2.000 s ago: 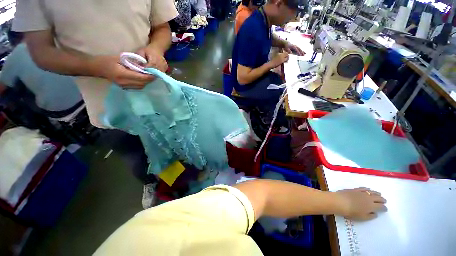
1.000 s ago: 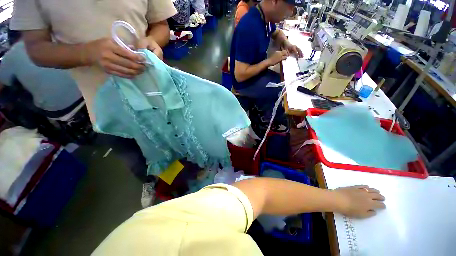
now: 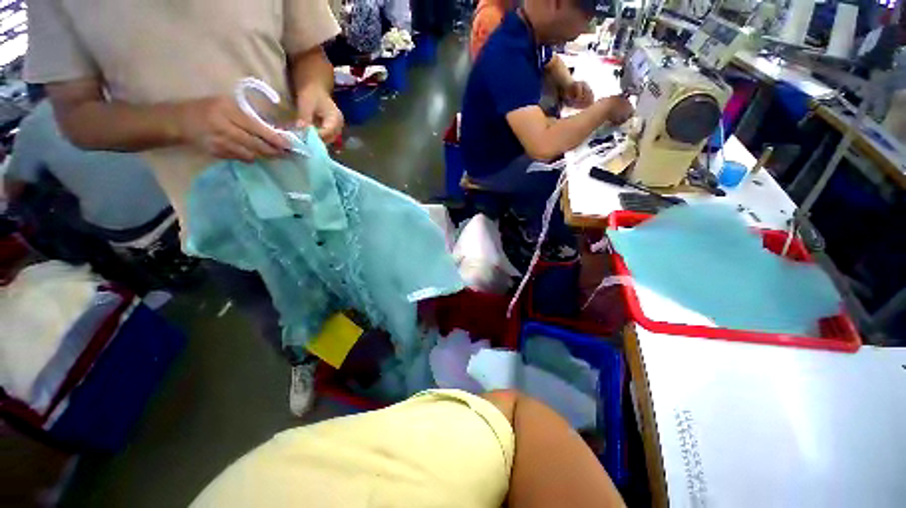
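Observation:
The aqua sample blouse (image 3: 387,238) hangs from a white hanger (image 3: 260,117) held by a standing person in front of me at the left. It has a collar and ruffles, and a yellow tag (image 3: 335,340) is at its lower part. The red tray (image 3: 735,340) at the right holds aqua cut pieces (image 3: 725,268) on the white machine table (image 3: 795,417). My left arm runs down to the bottom edge, and its hand is outside the picture. My right hand is not in view.
A blue bin (image 3: 618,397) with pale pieces stands beside the table's left edge. Red bins (image 3: 477,316) are behind it. A seated person (image 3: 502,119) works at an off-white sewing machine (image 3: 676,124). Another blue bin (image 3: 129,372) stands on the floor at far left.
My left hand has left the table top and gone out of the picture at the bottom. The standing person's hand has moved to the blouse's collar, and the blouse has shifted left. The seated person's hand reaches to the machine.

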